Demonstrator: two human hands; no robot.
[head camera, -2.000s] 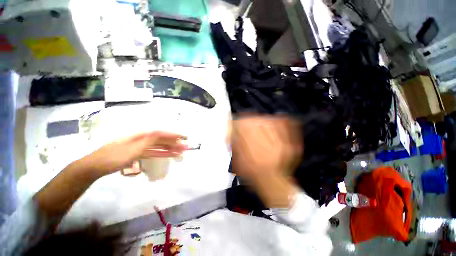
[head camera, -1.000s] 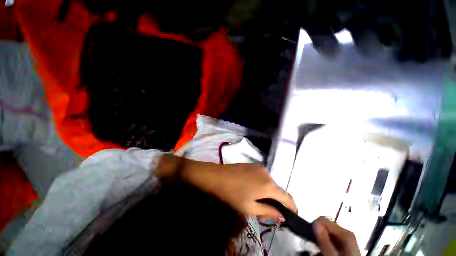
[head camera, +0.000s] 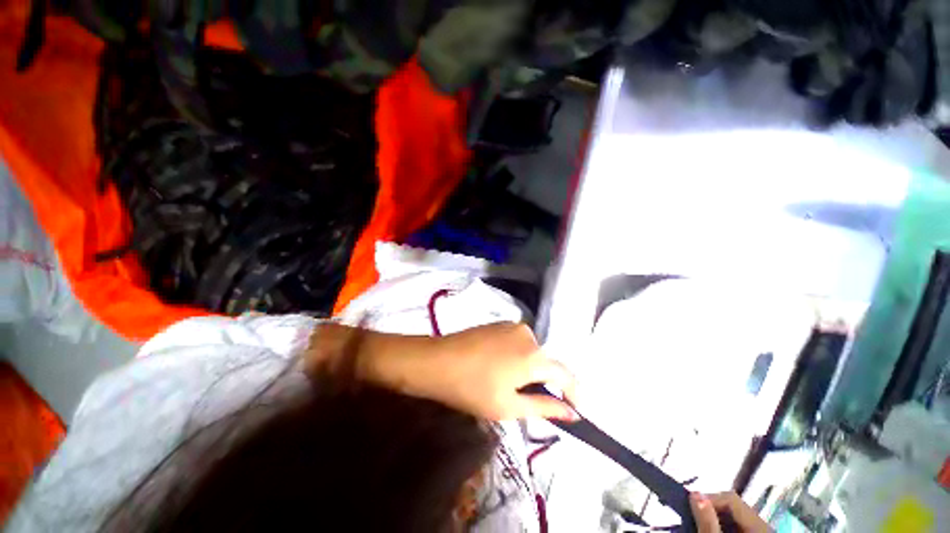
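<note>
A narrow black webbing strap (head camera: 630, 460) runs diagonally between my hands at the front edge of the white table. My left hand (head camera: 510, 377) holds its upper end, with the fingers pinched round it. My right hand (head camera: 724, 512) grips the lower end and is cut off by the bottom edge, with only the fingers showing. A dark camouflage shoulder strap (head camera: 804, 387) lies at the right, by the metal clamp parts (head camera: 807, 489).
An open orange bag (head camera: 422, 156) at the upper left holds a heap of black straps (head camera: 250, 208). A camouflage pile (head camera: 469, 42) lies along the top. The white tabletop (head camera: 677, 219) is right of centre. The green machine bed (head camera: 885, 312) is at the right edge.
The view has turned left from the machine towards the orange bag. My hands came together on the black webbing strap, then moved apart, so more of it shows between them.
</note>
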